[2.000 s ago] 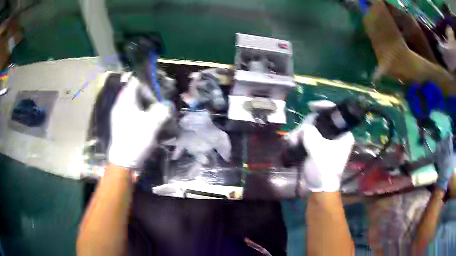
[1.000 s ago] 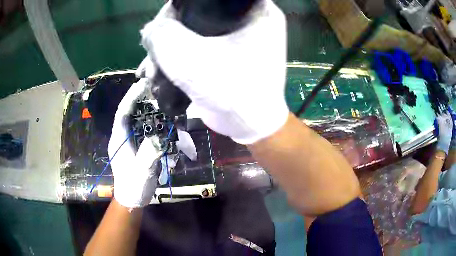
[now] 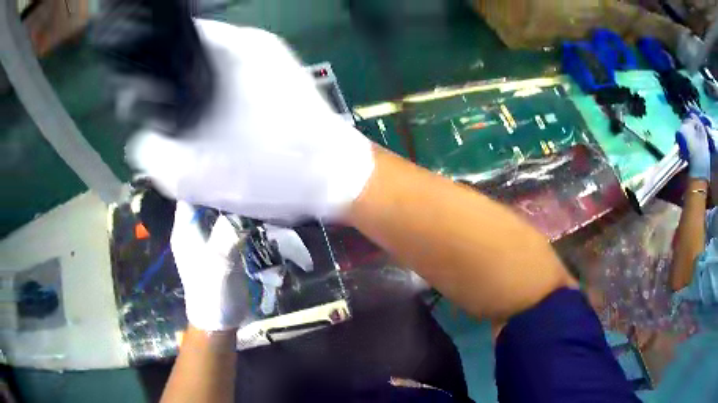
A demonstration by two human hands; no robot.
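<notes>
My right hand, in a white glove, is large and close to the camera. It is closed around the thick black electric screwdriver, which is blurred and cut off by the top edge. My left hand, also white-gloved, is below it over the black board and holds the dark assembly. Most of the assembly is hidden by my hands. A thin blue wire sticks out to the left. The screwdriver's tip is hidden.
A crumpled whitish glove or rag lies beside the assembly. A white-framed long object lies at the front edge. The screw feeder is mostly covered by my right hand. At right, a person's gloved hand holds silver strips near blue looped parts.
Both hands first came together at the left with the assembly and screwdriver. Since a second ago, my right hand and the screwdriver have shifted left, covering more of the assembly. The view has tilted.
</notes>
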